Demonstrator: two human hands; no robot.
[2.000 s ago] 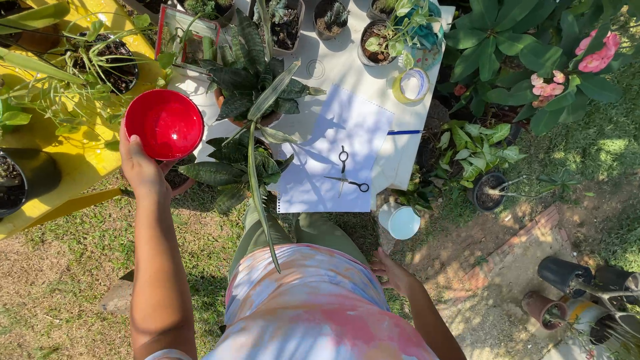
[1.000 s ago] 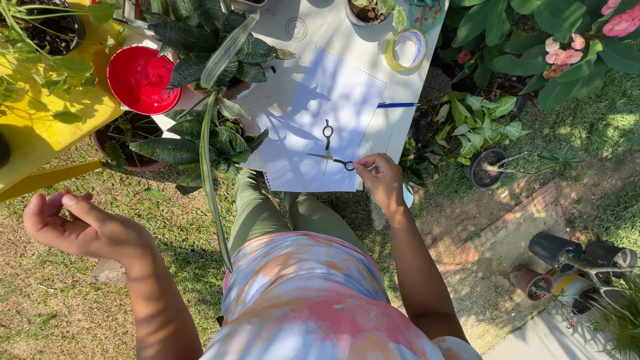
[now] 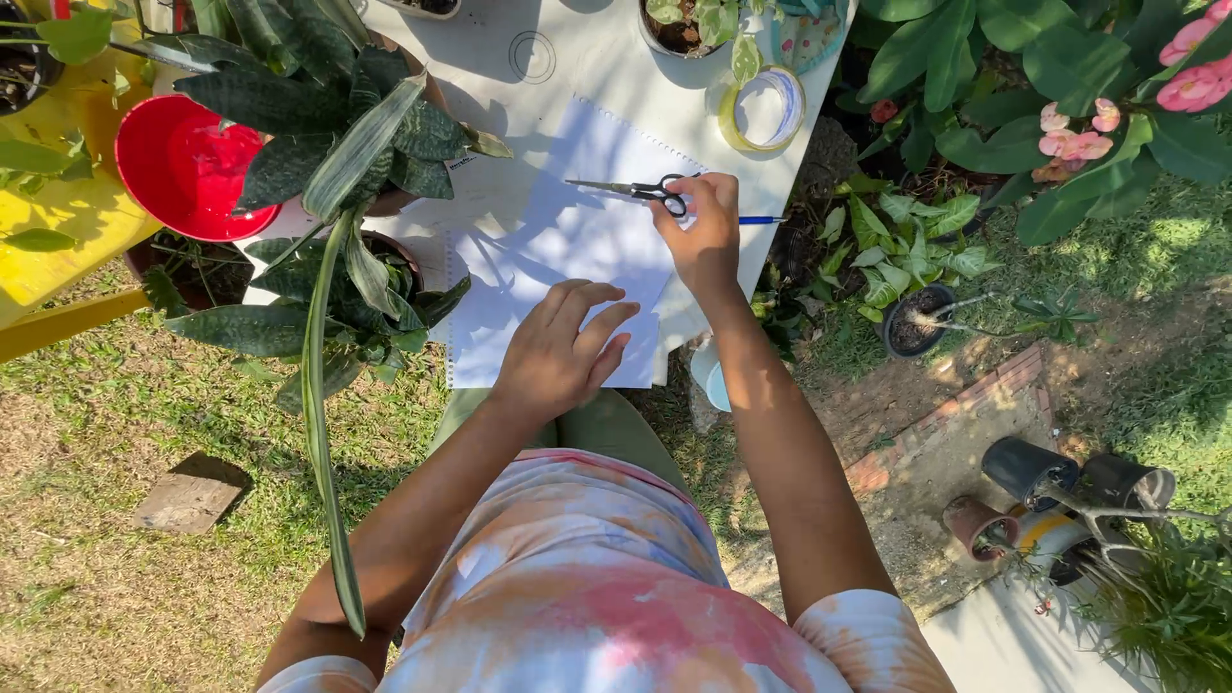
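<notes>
My right hand has its thumb and fingers on the black handles of a pair of scissors, whose blades are together and point left over white spiral-edged paper. My left hand is over the lower part of the paper, fingers apart and holding nothing. A blue pen lies beyond my right wrist, partly hidden by it. A roll of tape lies near the table's right edge. The red bowl stands at the left, partly behind snake plant leaves.
Potted snake plants crowd the left of the white table, and one long leaf hangs toward my left arm. A potted variegated plant is at the far side. A light blue container is below the table's right corner.
My right hand has moved the scissors farther up the paper, and they have gone from spread to closed. My left hand has come from the left side to over the paper. Earlier it held the red bowl.
</notes>
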